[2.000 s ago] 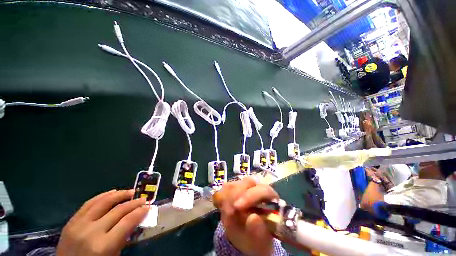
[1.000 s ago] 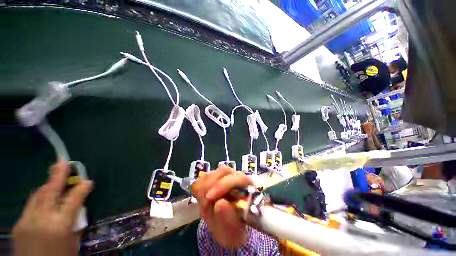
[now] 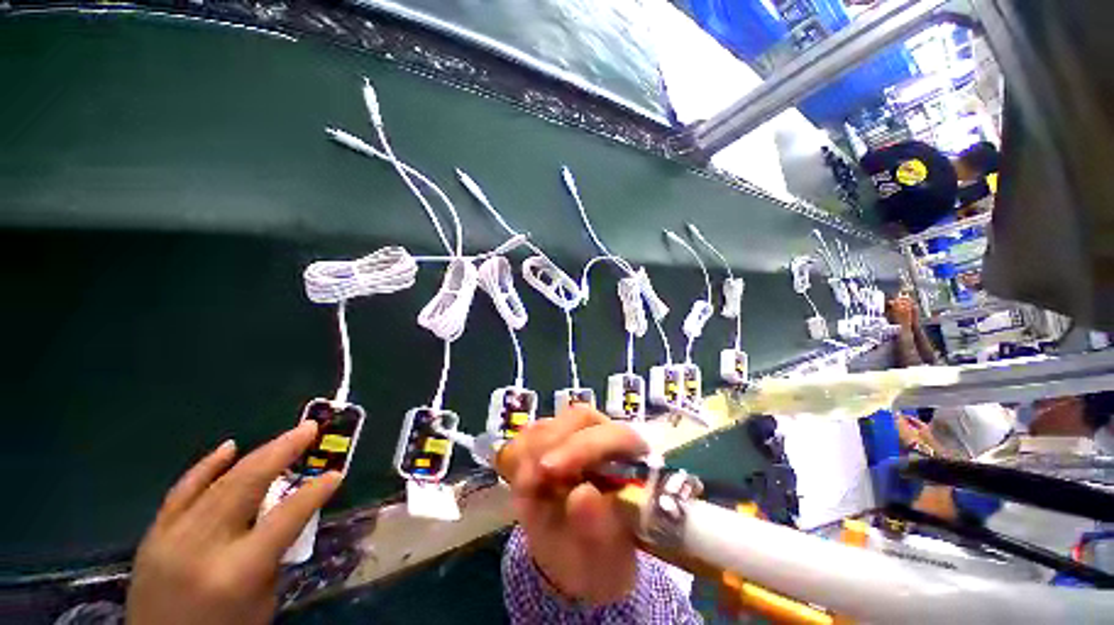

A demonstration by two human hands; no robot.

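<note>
My right hand (image 3: 574, 488) is closed around the glue dispensing gun (image 3: 635, 494), joined by a metal clamp to a thick white hose. The gun's pale nozzle points left, its tip at an open power adapter (image 3: 425, 447) with dark inside and yellow spots. My left hand (image 3: 232, 525) has its thumb and fingers on the leftmost adapter (image 3: 335, 442), touching its left side and lower edge. That adapter's coiled white cord (image 3: 360, 275) lies above it. Several more adapters stand in a row to the right, one partly hidden behind my right hand.
The adapters lie on a dark green conveyor belt (image 3: 183, 317) along a pale, stained edge rail (image 3: 391, 543). Black cables (image 3: 1026, 491) hang beside the white hose at right. Another person in black (image 3: 910, 183) is at the far right, and other people's arms show beyond the rail.
My left hand has brought the leftmost adapter and its cord rightward, beside the others. The other adapters sit slightly farther right. The gun has shifted slightly right, its tip still at the same adapter.
</note>
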